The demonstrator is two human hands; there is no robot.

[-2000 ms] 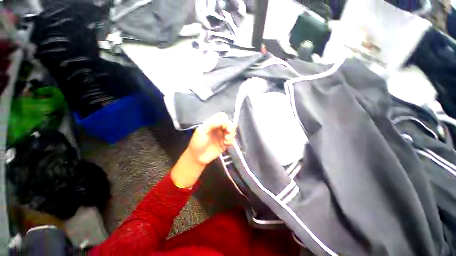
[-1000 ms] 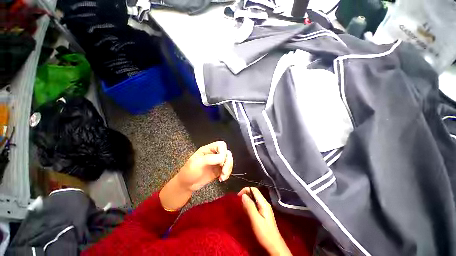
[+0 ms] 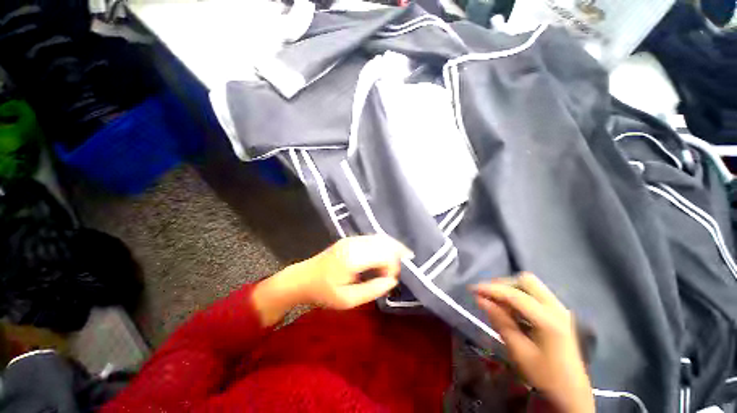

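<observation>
The dark-grey garment point(image 3: 558, 185) with white piping covers the table's near side and hangs over its edge. A plain pale panel point(image 3: 432, 145) shows in its opening. My left hand point(image 3: 355, 270), slightly blurred, is at the piped front edge with curled fingers covering part of the white line. Whether it pinches the cloth is unclear. My right hand point(image 3: 537, 331), blurred, is over the lower part of the garment, right of the piping, fingers bent towards the left hand. Its palm is partly hidden, and I cannot tell whether it holds anything. No thread or snips can be made out.
More grey garments point(image 3: 679, 202) with white trim lie at the right. A printed bag point(image 3: 598, 20) is at the top right. A blue bin point(image 3: 125, 149) and black bags point(image 3: 65, 266) stand on the left. Another grey cloth point(image 3: 36, 383) is at the lower left. The white tabletop point(image 3: 190, 40) shows at the upper left.
My left hand has moved from above my lap to the piped edge. My right hand has risen from my lap and moved right, over the garment. The thread seen between them no longer shows. The view has shifted.
</observation>
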